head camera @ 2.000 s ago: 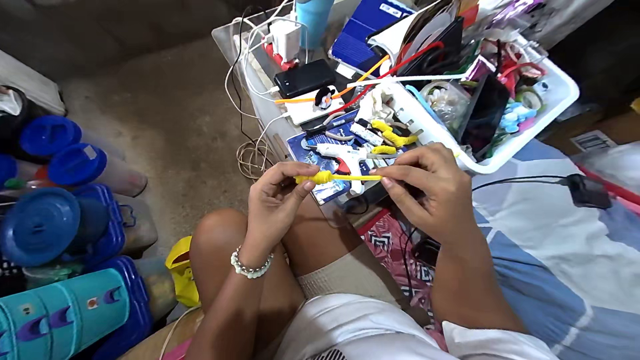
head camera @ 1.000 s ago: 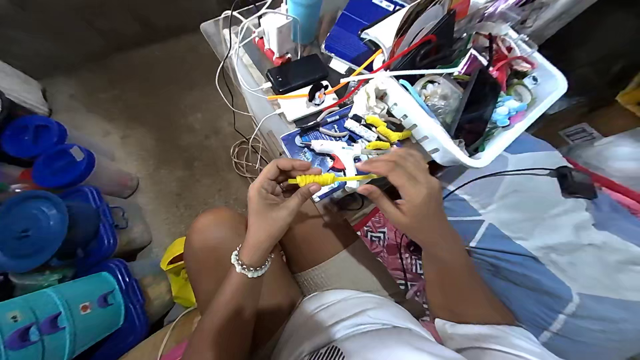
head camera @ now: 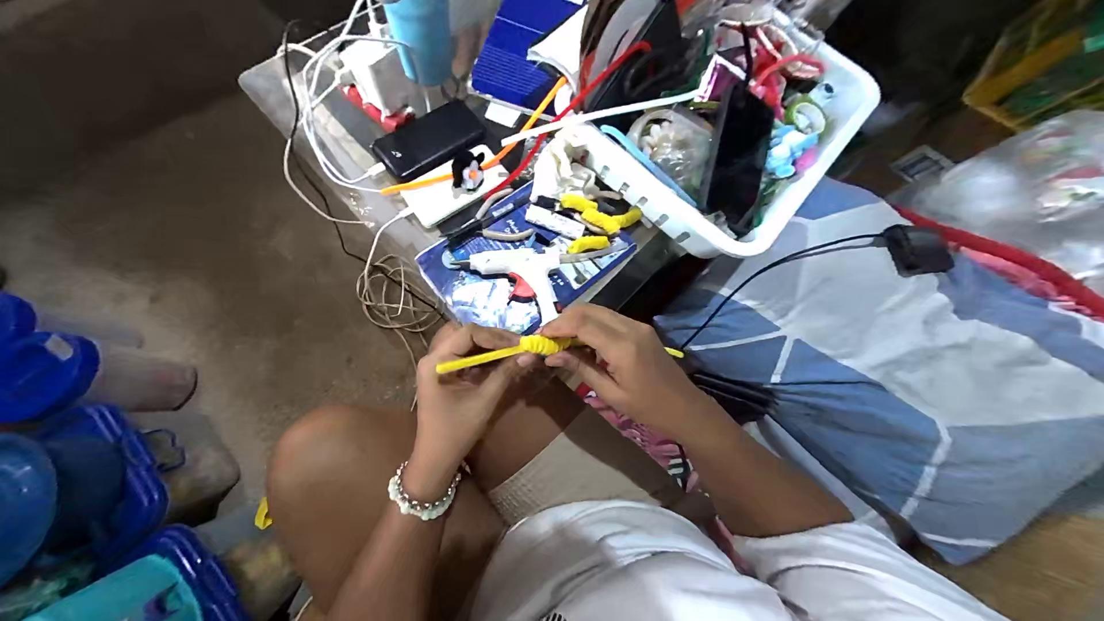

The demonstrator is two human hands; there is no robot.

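Note:
Between the fingertips of both hands is a yellow fuzzy stem, probably a pipe cleaner (head camera: pixel 545 345), with a thick coiled part at its middle and a straight end out to each side. My left hand (head camera: pixel 470 366) pinches it just left of the coil. My right hand (head camera: pixel 608 349) grips the coil's right side, its fingers hiding part of the stem. Just beyond the hands, a white glue gun (head camera: pixel 517 263) lies on a blue package (head camera: pixel 448 250). Yellow-handled pliers (head camera: pixel 604 216) rest behind it.
A white plastic basket (head camera: pixel 724 241) full of craft items stands at the table's right. A black power bank (head camera: pixel 429 140), white cables, a blue tumbler (head camera: pixel 418 39) and orange, red and white stems occupy the back. Blue-lidded containers (head camera: pixel 43 358) sit at the far left.
Both hands have come closer together around the coiled part. The stem's straight left end now sticks out past my left fingers, and its other end shows beyond my right hand.

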